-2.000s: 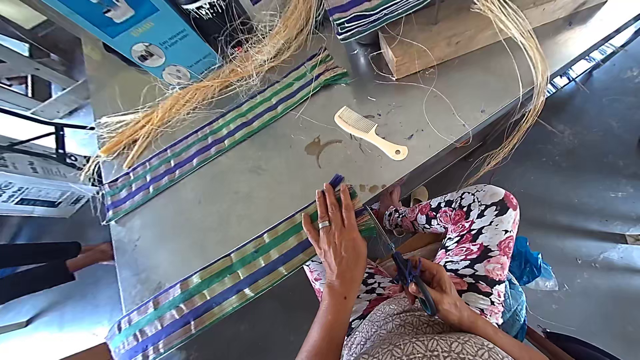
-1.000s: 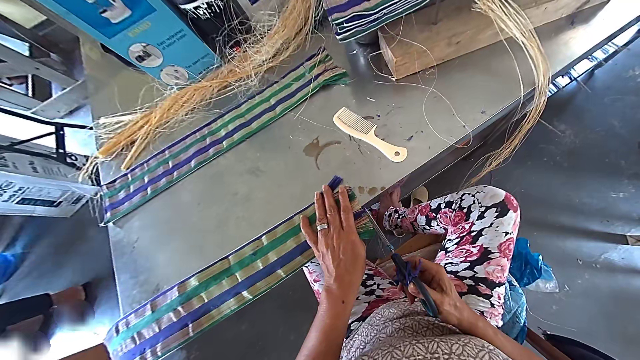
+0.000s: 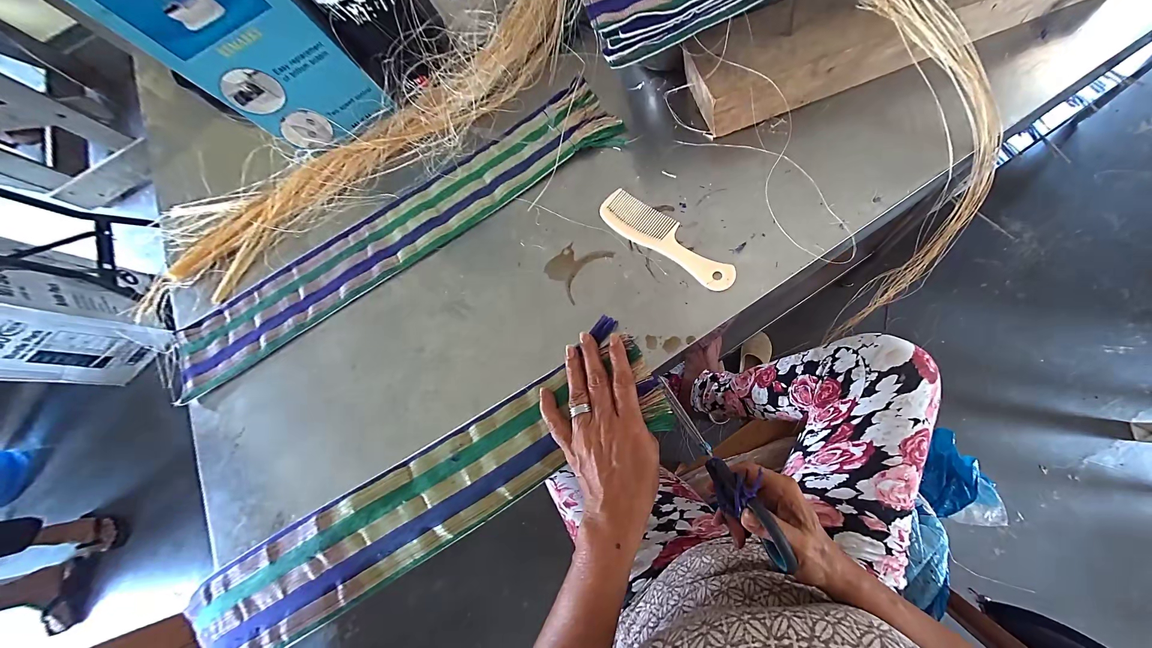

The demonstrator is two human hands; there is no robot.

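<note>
My left hand (image 3: pixel 605 432), with a ring on one finger, lies flat on the frayed end of a striped woven fibre strip (image 3: pixel 396 508) in green, purple and straw colour. The strip slants across the table's near side. In my right hand (image 3: pixel 778 517) is a pair of scissors (image 3: pixel 720 472) with dark handles, its blades pointing at the strip's fringed edge. Whether the blades touch the fringe is hard to tell. A pale comb (image 3: pixel 666 238) rests on the table beyond my left hand. Farther back lies a second striped woven strip (image 3: pixel 387 238).
Loose straw-coloured fibres (image 3: pixel 360 171) cross the metal table (image 3: pixel 432 360) beside a blue box (image 3: pixel 270 67). A wooden block (image 3: pixel 810 58) and more hanging fibres (image 3: pixel 976 117) are at the back right. A person's feet (image 3: pixel 81 562) show on the floor at left.
The other person's feet at the left have shifted down in the view, and a blue item now shows above them. My hands, the scissors and the strip look nearly unmoved.
</note>
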